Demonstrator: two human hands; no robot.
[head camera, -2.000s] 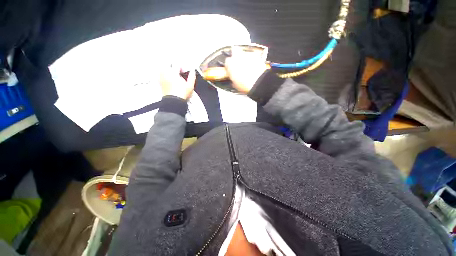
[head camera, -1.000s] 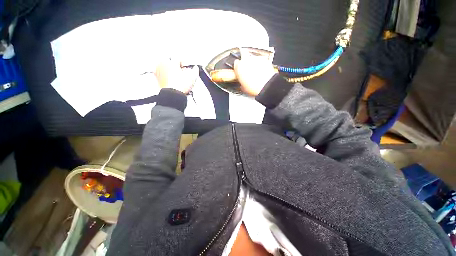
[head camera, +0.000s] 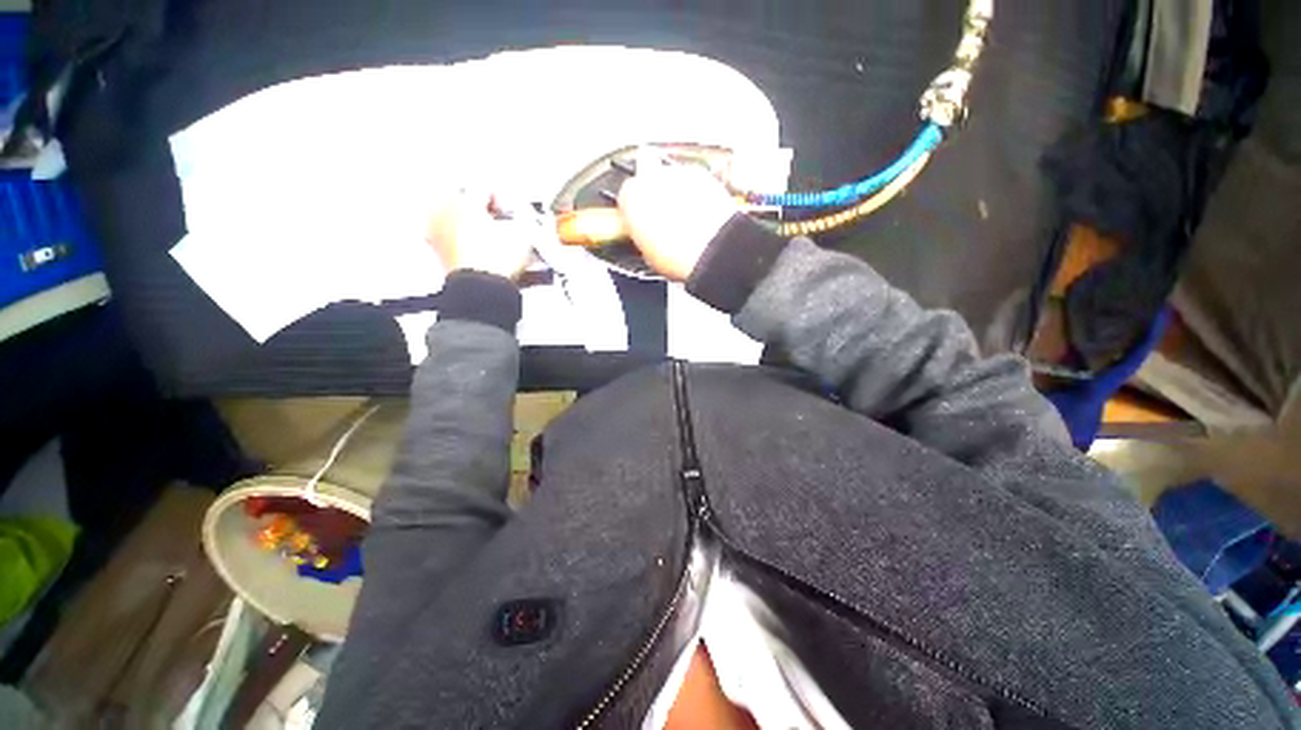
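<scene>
A long garment panel (head camera: 328, 171), overexposed white with black strips at its lower edge, lies across the black table. My right hand (head camera: 682, 214) is closed round the wooden handle of the steam iron (head camera: 616, 178), which stands on the panel with its tip to the left. My left hand (head camera: 485, 235) is bare and lies on the panel's lower part, just left of the iron tip. Its fingertips are at a small dark spot. Glare hides whether it pinches the cloth.
The black ironing table (head camera: 870, 300) runs across the view. Blue and tan iron lines (head camera: 856, 193) lead to the upper right. A blue-topped box (head camera: 50, 243) is at the left. A scrap bucket (head camera: 228, 549) is below. Dark cloth (head camera: 1127, 214) hangs at the right.
The iron and my right hand have moved left, closer to my left hand. My left hand has shifted slightly left. The panel's black strip near the iron is now partly covered by white cloth.
</scene>
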